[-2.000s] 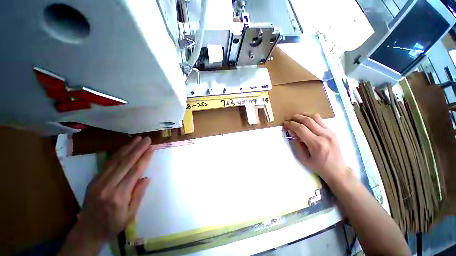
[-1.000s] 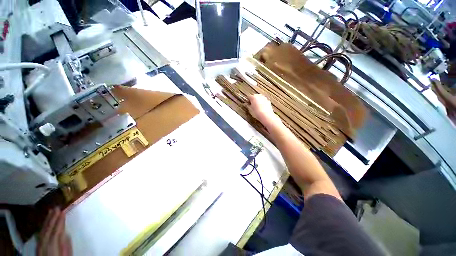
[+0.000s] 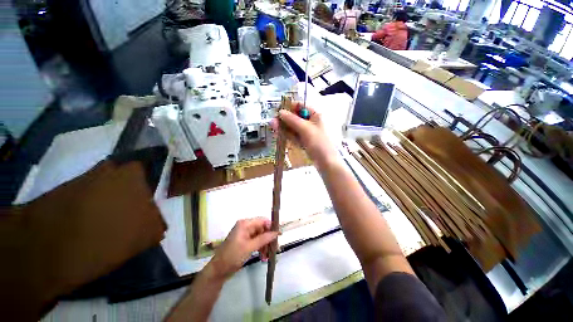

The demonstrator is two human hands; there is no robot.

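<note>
A long narrow brown strap (image 3: pixel 277 182) hangs nearly upright in front of me, over the white template (image 3: pixel 239 204). My right hand (image 3: pixel 301 126) grips it near its top end. A small teal-blue tip of a tool (image 3: pixel 305 113) shows at that hand. My left hand (image 3: pixel 244 244) holds the strap lower down, and its bottom end sticks out below. The pattern sewing machine head (image 3: pixel 210 119) stands behind, with the yellow clamp foot (image 3: pixel 257 167) under it. A brown bag panel (image 3: pixel 188 178) lies under the clamp.
Brown panels (image 3: pixel 94 220) are stacked at the left. A strap pile (image 3: pixel 421 188) lies on a brown sheet at right, beside the control screen (image 3: pixel 372 105). Looped handles (image 3: pixel 502 157) lie farther right. A person in a red top (image 3: pixel 392 34) is in the background.
My right hand has left the strap pile and come up in front of me with one strap. My left hand has moved off the template's edge onto the strap. The view has widened.
</note>
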